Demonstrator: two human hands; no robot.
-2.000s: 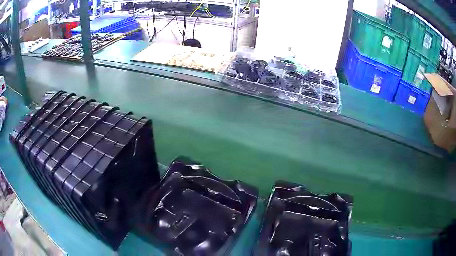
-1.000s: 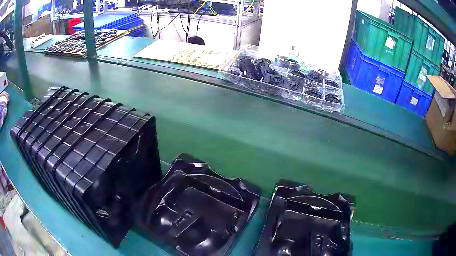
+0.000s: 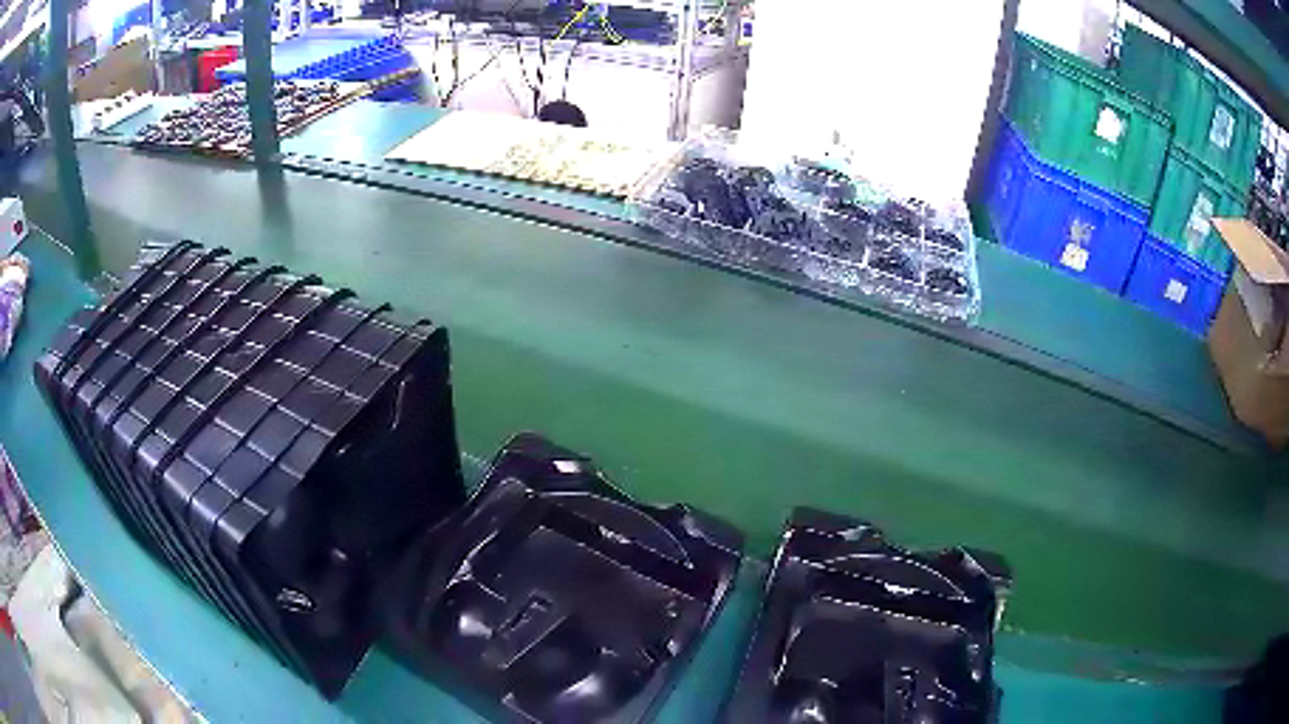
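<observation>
Neither of my hands is in view. A shiny black blister tray (image 3: 566,608) lies open at the bottom centre of the bench, its left side against the stack. A second black blister tray (image 3: 877,637) lies to its right, its near edge cut off by the picture. A large stack of nested black blister trays (image 3: 240,410) stands on edge at the left, with ribbed, gridded sides.
The green conveyor belt (image 3: 679,368) runs behind the trays. Beyond it are a tan sheet (image 3: 467,142), a clear compartment tray (image 3: 820,226) with dark parts, green crates (image 3: 1081,113), blue crates (image 3: 1067,212) and an open carton (image 3: 1255,340). A dark object is cut off bottom right.
The view has shifted slightly, so things sit a little further right in the picture. The trays and the stack have not moved on the bench.
</observation>
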